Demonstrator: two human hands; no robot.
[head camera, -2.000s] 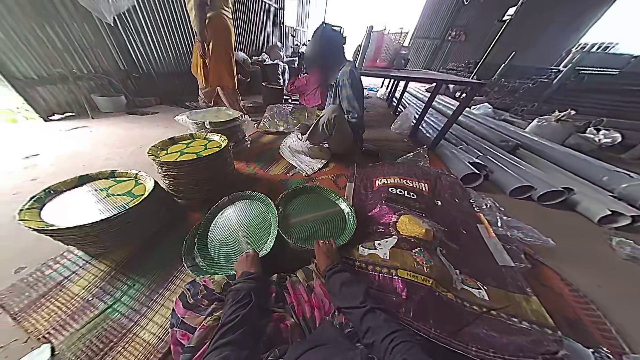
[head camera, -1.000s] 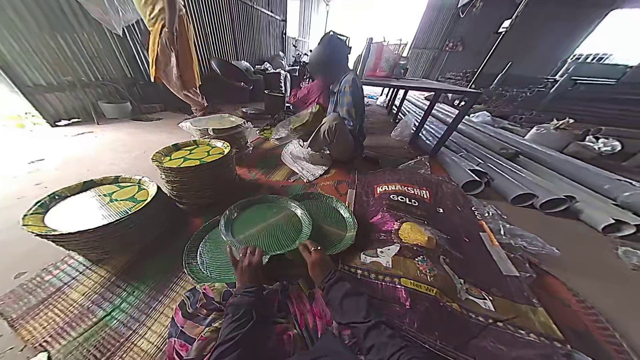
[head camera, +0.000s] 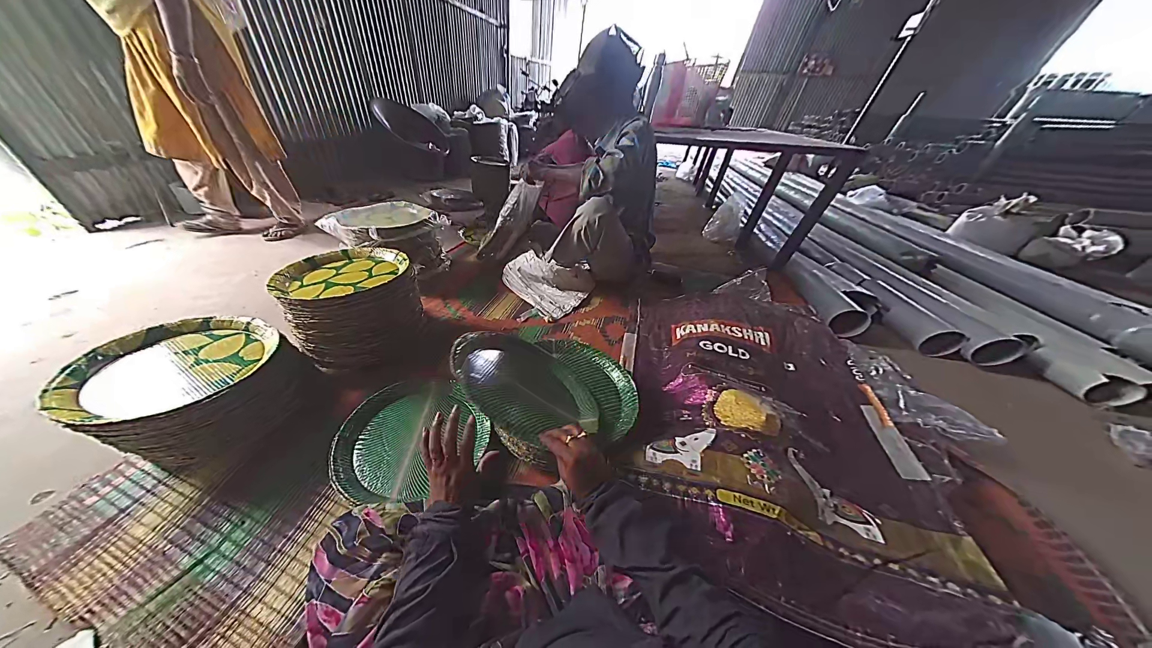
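Observation:
Tilted over the right-hand pile, a green leaf-patterned disposable plate (head camera: 524, 382) has its near edge pinched by my right hand (head camera: 578, 457). Beneath it lies a stack of similar green plates (head camera: 616, 387). My left hand (head camera: 452, 457), fingers spread, rests over the right part of another green plate (head camera: 387, 450) on the left. Two tall stacks of yellow-and-green plates stand farther left, one nearer (head camera: 162, 373) and one behind it (head camera: 342, 279).
A printed plastic sack (head camera: 792, 423) lies on my right. Ahead, a seated person (head camera: 612, 180) handles a clear bag near a wrapped plate stack (head camera: 382, 220). Another person (head camera: 193, 99) stands at back left. Metal pipes (head camera: 900, 297) and a table (head camera: 756, 139) are at the right.
The green plate that both hands touched a second ago is now tilted over the right pile in my right hand. My left hand has come off it and moved over the left plate.

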